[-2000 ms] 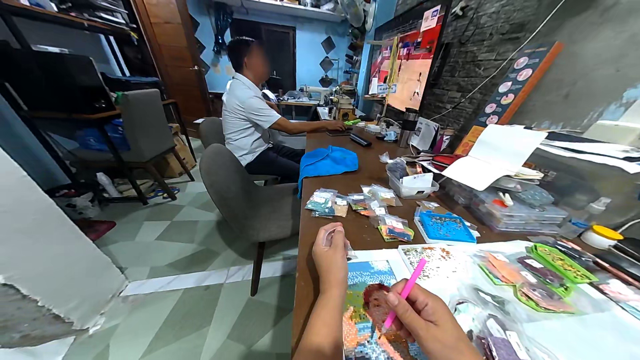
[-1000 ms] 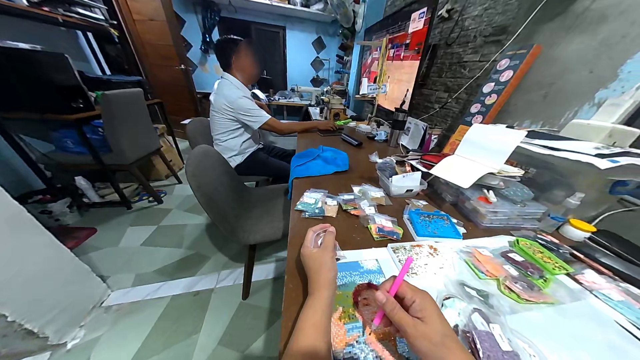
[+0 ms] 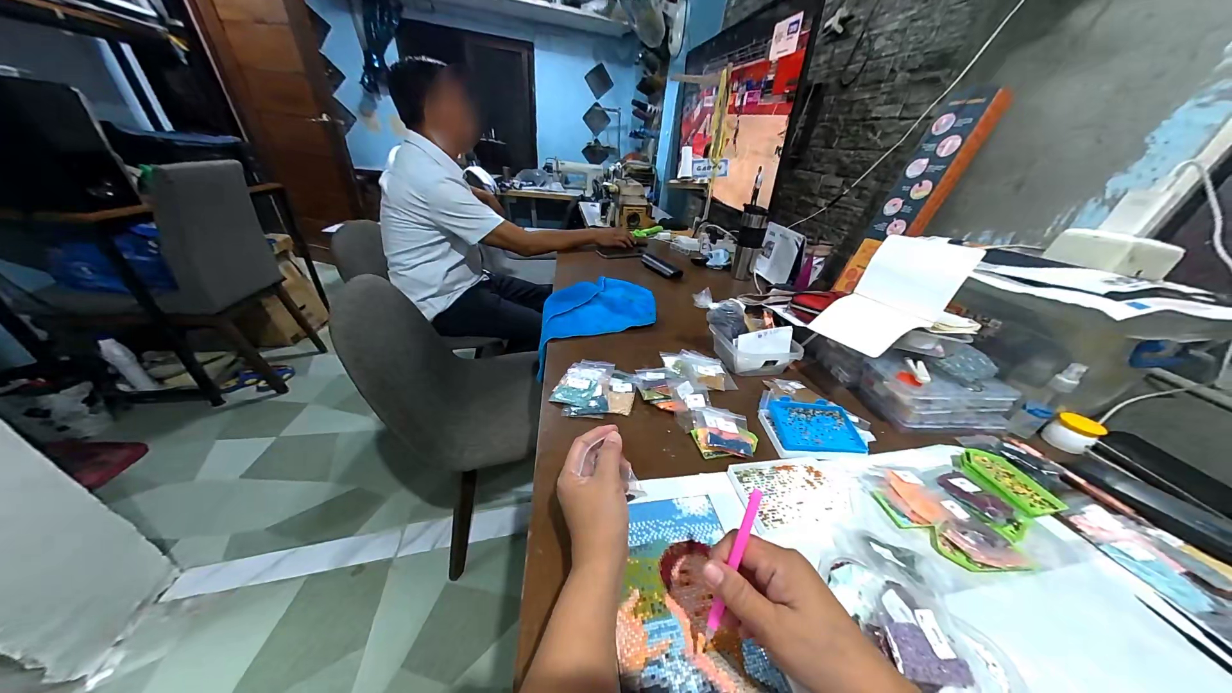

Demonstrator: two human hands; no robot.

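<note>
My right hand (image 3: 784,597) pinches a pink applicator pen (image 3: 736,558), its tip touching the lower part of a diamond painting canvas (image 3: 679,525). At the canvas's upper left, my left hand (image 3: 595,496) is curled around what looks like a small clear plastic bag (image 3: 630,479), mostly hidden by the fingers. Beyond the canvas lies a white tray of scattered beads (image 3: 791,493). A blue tray with beads (image 3: 816,425) sits behind it. Zip bags of coloured beads (image 3: 724,433) lie ahead of my left hand.
Green trays (image 3: 1011,481) with bead bags stand at the right, near bags of purple beads (image 3: 919,645). A blue cloth (image 3: 602,308) hangs over the table's left edge. Further back sit a clear container (image 3: 756,351) and stacked plastic boxes (image 3: 938,395). A person (image 3: 433,212) sits at the far left side.
The pen's tip has moved down over the canvas since the earlier frames, with my right hand still holding it. My left hand stays near the canvas's upper left.
</note>
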